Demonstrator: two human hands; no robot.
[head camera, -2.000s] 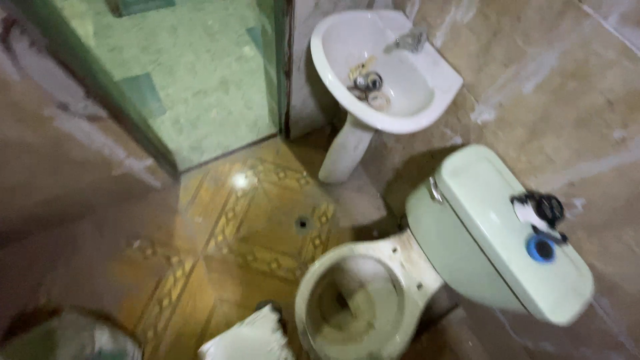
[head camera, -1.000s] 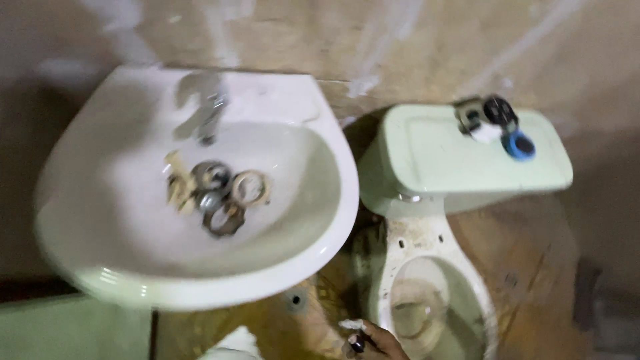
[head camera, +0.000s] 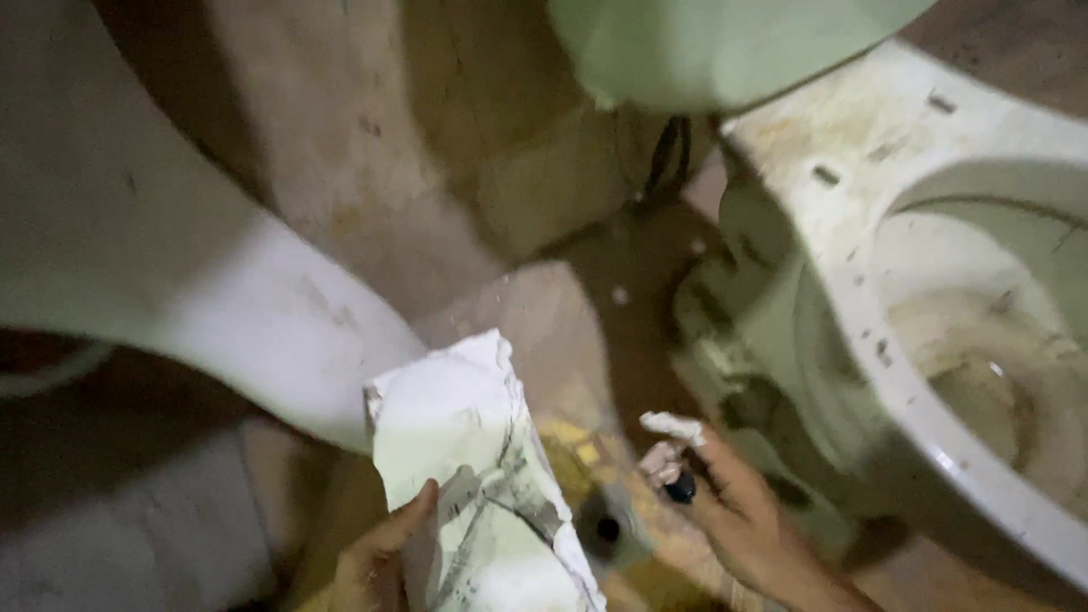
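My left hand (head camera: 382, 552) grips a long piece coated in white paste (head camera: 476, 442), its thumb on the top face. Dark streaks run across the white coating. To the right, my right hand (head camera: 739, 501) holds a small tool with a dark handle end (head camera: 680, 487); its kind is not clear. White paste covers the fingertip (head camera: 671, 425) and a pinkish lump sits beside it. Between the hands, lower down, a round floor drain (head camera: 608, 529) shows.
A white sink pedestal (head camera: 289, 323) stands at left. The toilet bowl (head camera: 943, 459), its rim stained, fills the right side under the pale green tank (head camera: 722, 51). A dark hose (head camera: 667, 157) hangs at the wall behind.
The view has moved down and closer, from sink and toilet to the floor between them. My left hand has come into view on the white-coated piece, which now shows more fully.
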